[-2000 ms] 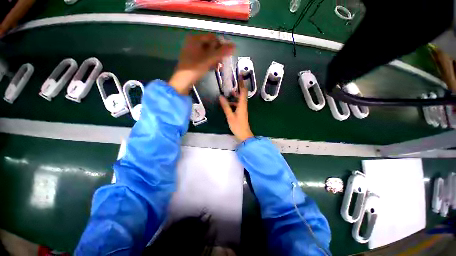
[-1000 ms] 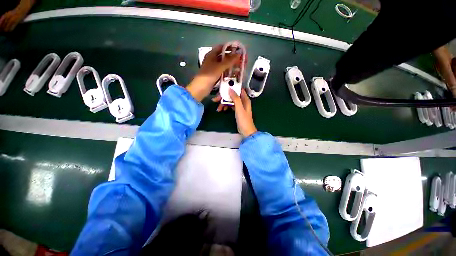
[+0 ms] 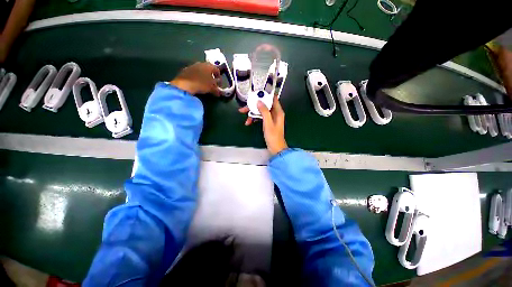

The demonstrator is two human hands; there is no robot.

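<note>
My right hand holds a white loop-shaped housing by its solid end, with the dark dot showing and the loop pointing away from me. My left hand is at the left edge of another white housing on the dark green belt. Its fingertips touch that housing, but whether they grip it is unclear. A third housing lies between the two, and one more is partly behind the held one.
More housings lie on the belt to the left and right. A pale rail borders the belt. A white sheet lies before me. Two housings rest by another sheet. A black arm hangs upper right.
My left hand has let go of the held housing's loop and moved left to another housing. My right hand still holds its housing. The belt's housings have shifted left.
</note>
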